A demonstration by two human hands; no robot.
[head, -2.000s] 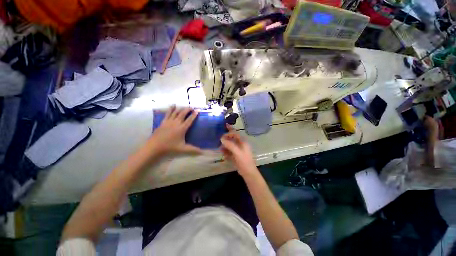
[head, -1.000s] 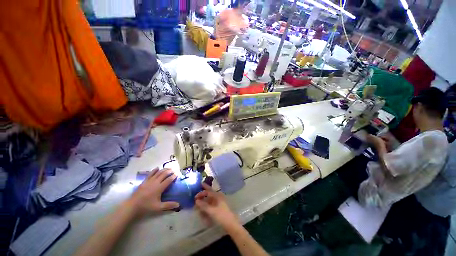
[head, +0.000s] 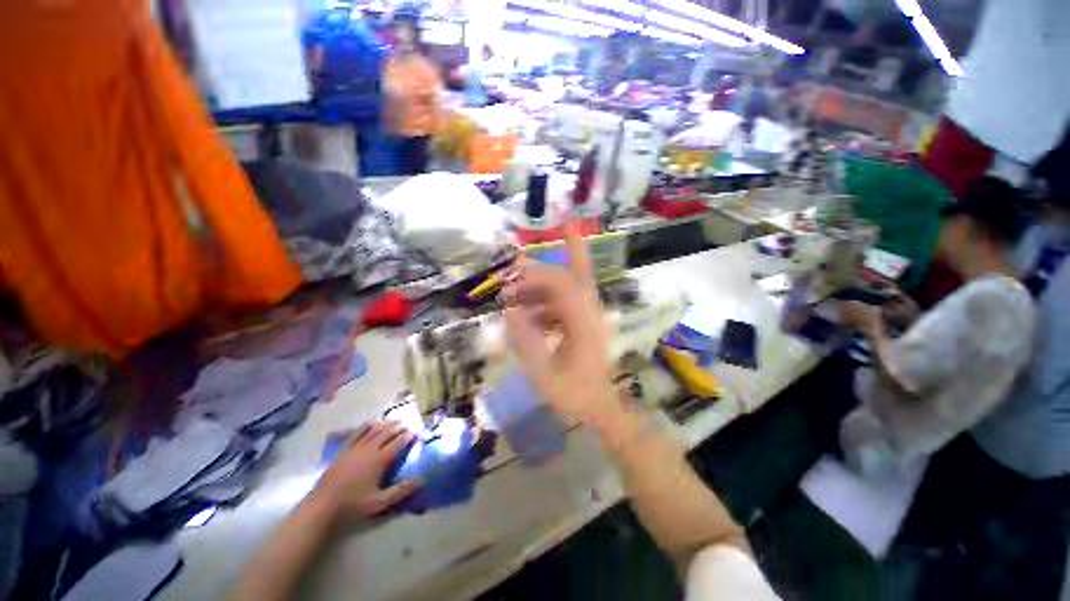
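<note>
The blue sewing template (head: 440, 472) lies on the table under the lit needle area (head: 444, 430) of the sewing machine (head: 440, 358). My left hand (head: 366, 470) rests flat on the template's left part with the fingers spread. My right hand (head: 557, 323) is raised in front of the machine, blurred, with one finger pointing up; nothing shows in it. It hides part of the machine head and the yellow-lidded box (head: 607, 251) behind. A grey-blue cloth patch (head: 525, 420) hangs at the machine head.
Fanned grey cut pieces (head: 176, 464) lie at left, with one loose piece (head: 123, 575) nearer. A red item (head: 387, 310) and thread cones (head: 536, 197) stand behind. A yellow-handled tool (head: 690, 372) and dark piece (head: 738, 343) lie right. A person (head: 950, 340) sits at far right.
My right hand has left the template's right edge and risen in front of the machine. My left hand stays on the template. The view has tilted up from the table.
</note>
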